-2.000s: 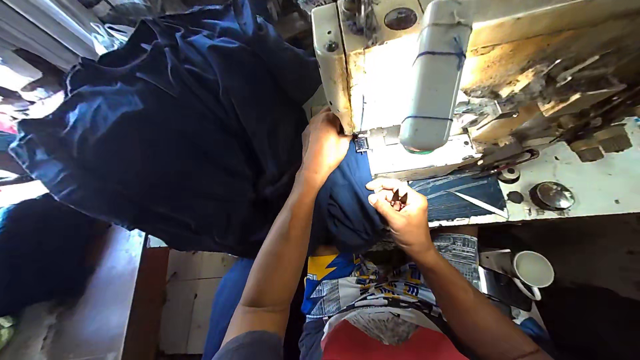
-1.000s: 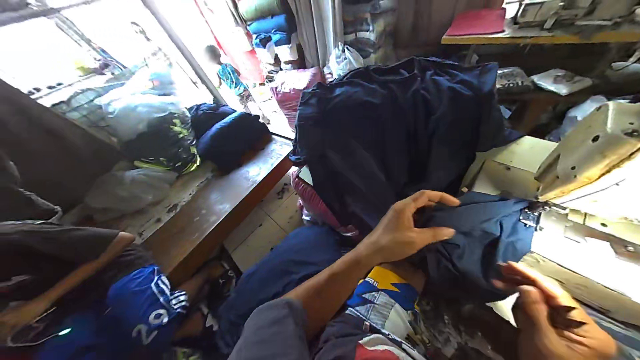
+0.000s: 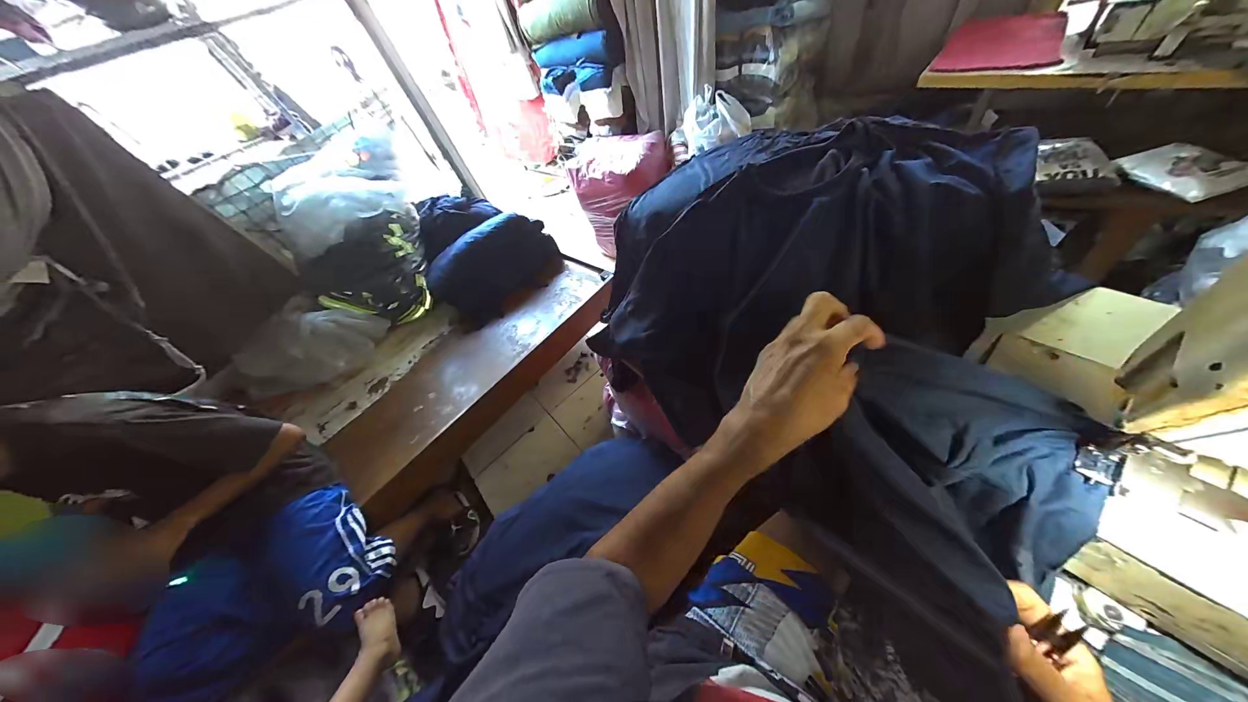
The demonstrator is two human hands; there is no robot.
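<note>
Navy fabric (image 3: 936, 429) stretches between my two hands, its right part lying at the presser foot (image 3: 1100, 466) of a sewing machine (image 3: 1194, 361). My left hand (image 3: 814, 366) pinches an upper fold of it between thumb and fingers. At the lower right, my right hand (image 3: 1053, 643) grips the cloth's edge, with a small dark tool, perhaps thread snips, against its fingers. A large heap of navy garments (image 3: 829, 224) lies just beyond my left hand. The needle cannot be made out.
On the left, a seated person (image 3: 224, 526) in blue shorts is close by. A wooden bench (image 3: 468, 366) bears bagged clothes and a dark blue bundle (image 3: 497, 253). A pink sack (image 3: 619, 175) stands behind the heap. Another worktable (image 3: 1033, 78) is at the upper right.
The view has swung left from the machine toward the bench and seated person. My left hand has left the machine head and lifted a fold of cloth; my right hand has closed on the cloth's lower edge.
</note>
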